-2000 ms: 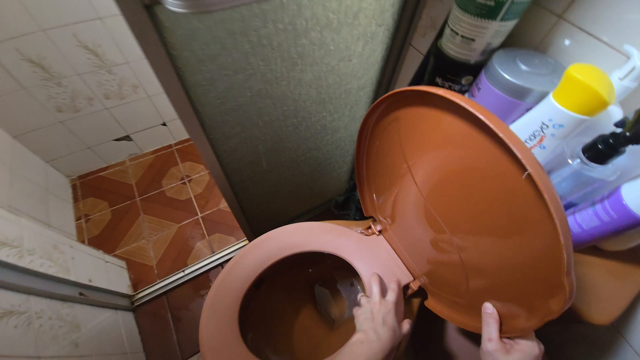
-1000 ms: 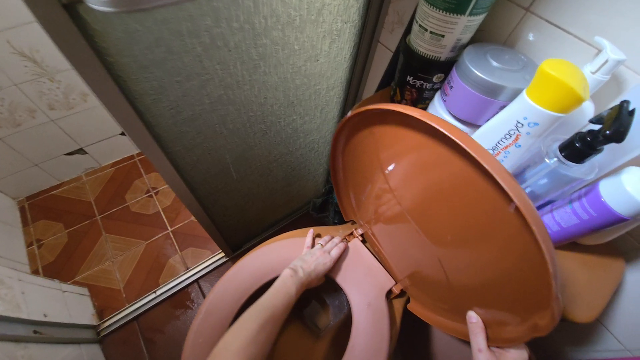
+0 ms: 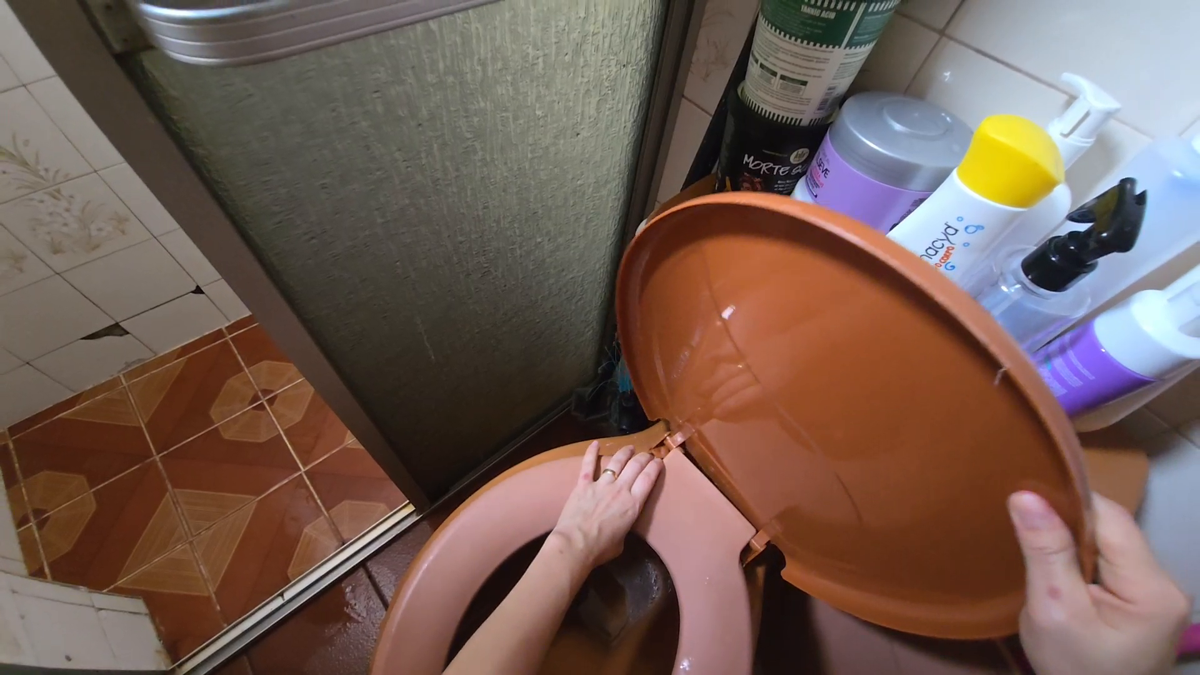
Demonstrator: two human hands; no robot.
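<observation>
My left hand (image 3: pixel 609 497) lies palm down on the pink toilet seat (image 3: pixel 708 534), with its fingertips beside the left lid hinge (image 3: pixel 671 441). A ring shows on one finger. At the lower right, my right hand (image 3: pixel 1092 572) grips the rim of the raised orange-brown plastic toilet lid (image 3: pixel 853 412), thumb on the inner face and fingers behind. The lid leans back, joined to the seat at two hinges. Under the seat, the brown toilet bowl (image 3: pixel 619 586) shows through the opening, partly hidden by my left forearm.
Behind the lid stand a purple jar with a grey lid (image 3: pixel 891 150), a white bottle with a yellow cap (image 3: pixel 994 187), a black-topped spray bottle (image 3: pixel 1050 281) and other toiletries. A textured shower door (image 3: pixel 422 216) rises at the left, its metal track (image 3: pixel 300 591) along the patterned tile floor.
My left hand has moved from the inner right part of the seat to near the left hinge, where it was one second ago. My right hand remains on the lid's rim.
</observation>
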